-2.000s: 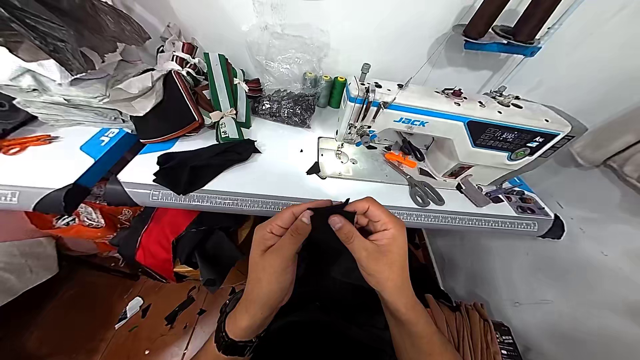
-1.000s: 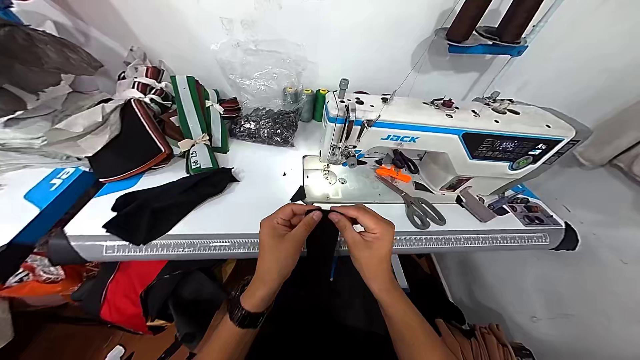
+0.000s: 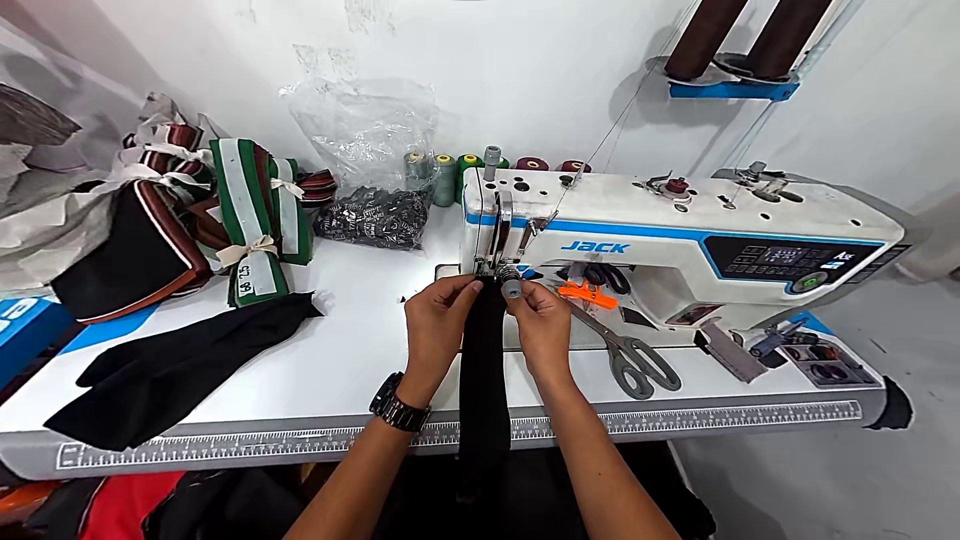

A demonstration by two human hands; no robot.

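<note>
A long black fabric strip (image 3: 484,375) hangs from the needle area of the white Jack sewing machine (image 3: 645,217) over the table's front edge. My left hand (image 3: 439,322) pinches its upper left edge between thumb and finger, just in front of the presser foot. On the other side my right hand (image 3: 541,322) grips the upper right edge, close below the thread tension knob. The needle and foot are partly hidden behind the fingers and the machine head. Another piece of black fabric (image 3: 180,367) lies on the table to the left.
Large grey-handled scissors (image 3: 637,364) and an orange thread snipper (image 3: 587,294) lie right of my hands. A bobbin tray (image 3: 829,364) sits further right. Tied bundles of green and white fabric (image 3: 247,217), a plastic bag of labels (image 3: 375,214) and thread spools (image 3: 445,180) stand behind.
Both hands have moved forward from the table's front edge to the machine's needle area, bringing the black strip with them. The view has moved closer to the table.
</note>
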